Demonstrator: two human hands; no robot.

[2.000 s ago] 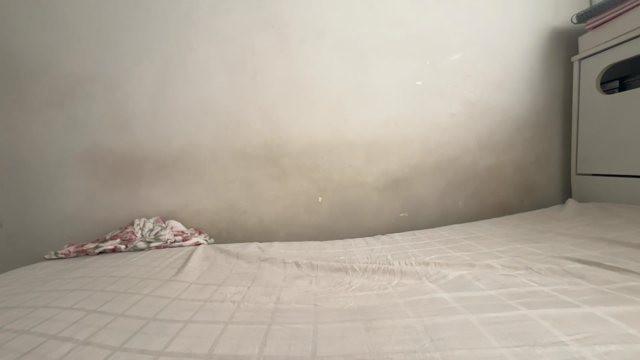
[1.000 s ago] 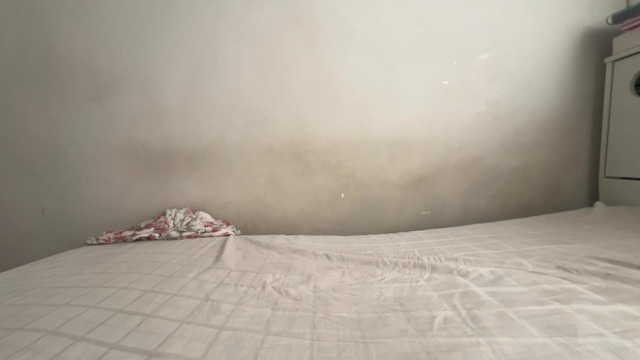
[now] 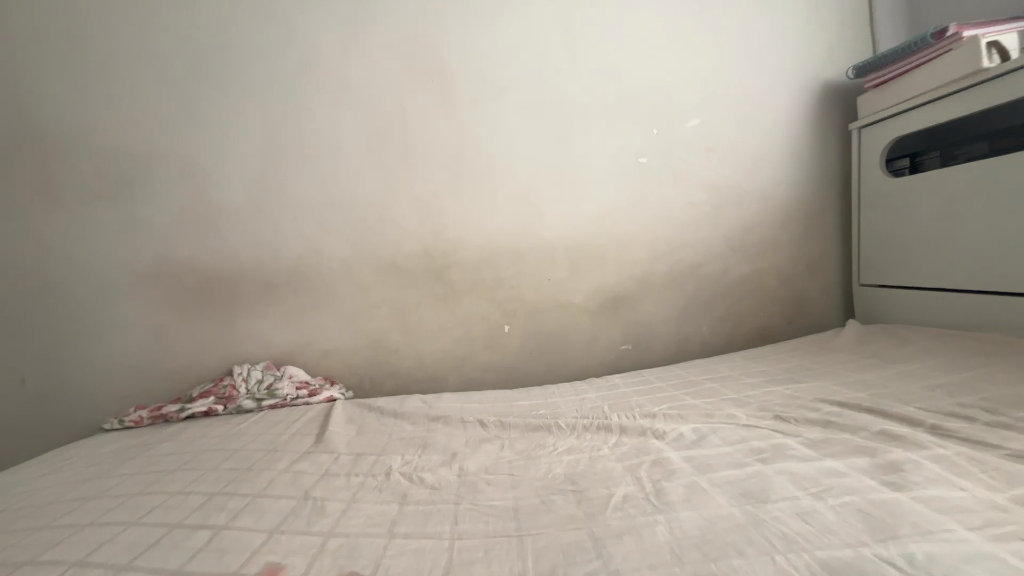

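Observation:
At the bottom edge of the head view, left of centre, a small blurred pinkish patch shows, probably a fingertip of my left hand (image 3: 275, 570). The rest of that hand is out of frame, so what it holds or touches cannot be told. My right hand is not visible. A pale checked bed sheet (image 3: 512, 496) covers the bed, with wrinkles across its middle. Against the wall at the far left of the bed lies a crumpled floral cloth (image 3: 256, 390), white with red-pink and green patterning.
Behind the bed stands a pale wall (image 3: 480, 160) with dark stains and small chipped spots. A light grey cabinet (image 3: 936, 232) with an oval cut-out rises at the right. On its top rest a spiral-bound notebook (image 3: 896, 58) and other stacked items.
The view has shifted left and then back right. A small pinkish patch now shows at the bottom edge. The floral cloth and the sheet look unchanged.

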